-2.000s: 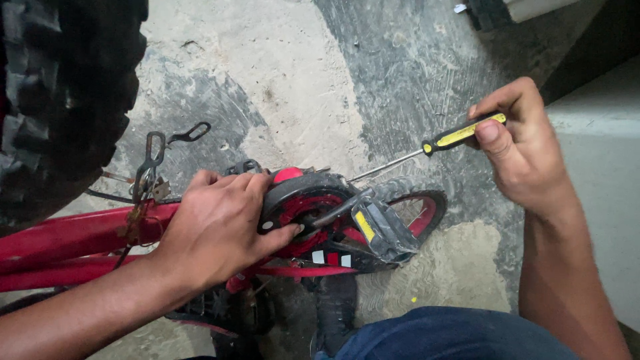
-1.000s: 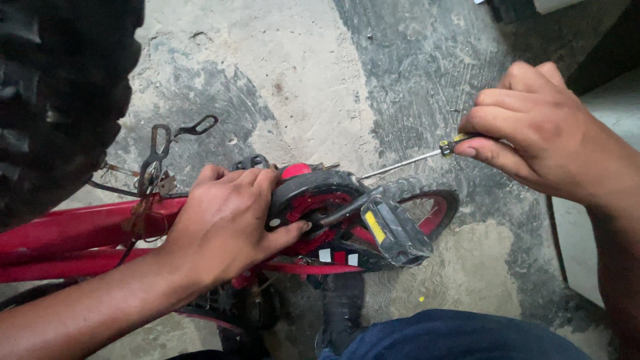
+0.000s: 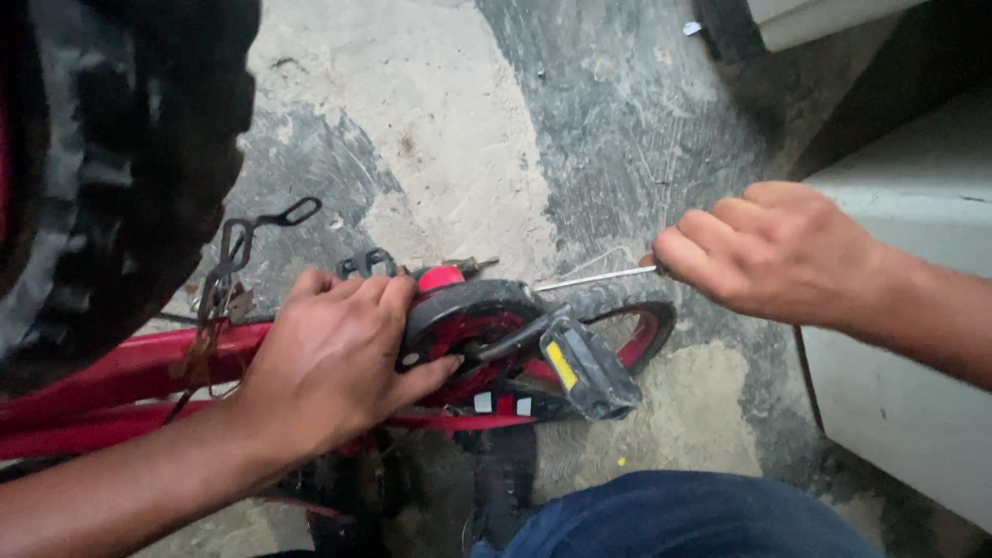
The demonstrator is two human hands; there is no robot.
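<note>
My left hand (image 3: 333,349) rests on the black chain guard (image 3: 473,302) of a red bicycle, its thumb near the crank arm (image 3: 523,337). Whether its fingers grip the guard or only press on it, I cannot tell. In my right hand (image 3: 759,256) is a screwdriver (image 3: 597,277), its handle hidden in the closed fist. The shaft points left, and its tip meets the upper right edge of the chain guard. Just below the shaft is a black pedal (image 3: 593,368) with a yellow reflector. The red frame (image 3: 155,360) runs left beneath my left forearm.
A large knobby tyre (image 3: 124,155) fills the upper left. Black slotted metal brackets (image 3: 236,240) stick up by the frame. A smaller spoked wheel (image 3: 659,333) lies beyond the pedal. Pale box-like objects (image 3: 899,372) stand on the right. My knee in blue cloth (image 3: 674,519) is at the bottom.
My right hand has turned from a fingertip hold, with the screwdriver's yellow and black handle showing, to a fist covering the handle. My left hand stays on the chain guard.
</note>
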